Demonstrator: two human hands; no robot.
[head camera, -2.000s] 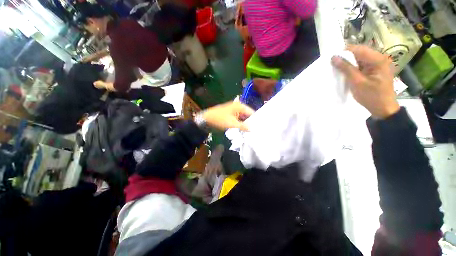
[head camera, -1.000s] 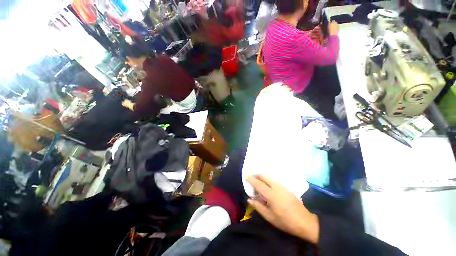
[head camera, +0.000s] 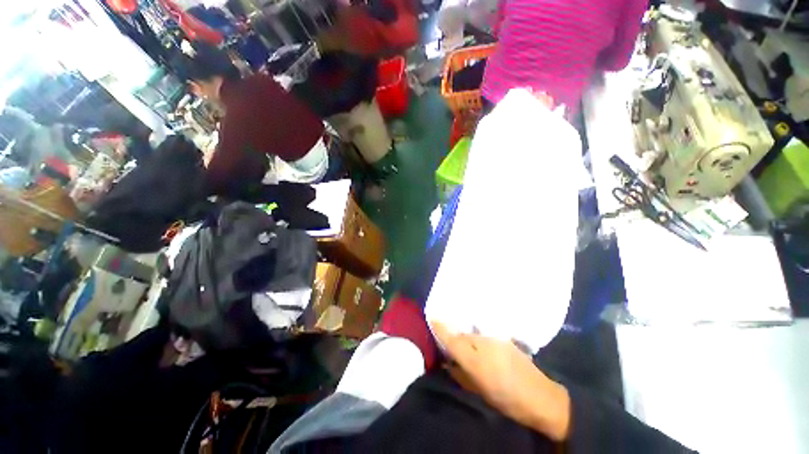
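Note:
A white fabric piece (head camera: 510, 222), very bright and overexposed, is held up lengthwise above my lap. My right hand (head camera: 501, 372) holds its near lower end, with the fingers partly hidden at its edge. My left sleeve, with a maroon band (head camera: 406, 330), reaches forward behind the fabric. My left hand is hidden there; a small skin-toned patch shows at the fabric's far end, but I cannot tell whether it is my fingers.
At right, black shears (head camera: 656, 204) lie on the white machine table (head camera: 701, 284) beside a cream sewing machine (head camera: 710, 124). A person in a pink striped top (head camera: 559, 44) is ahead. Cardboard boxes (head camera: 346, 301) and grey garments (head camera: 235, 266) are at left. An orange basket (head camera: 466, 80) stands ahead.
The fabric was spread between both hands and is now a long upright shape over my lap. My right hand came down from the upper right to its near end.

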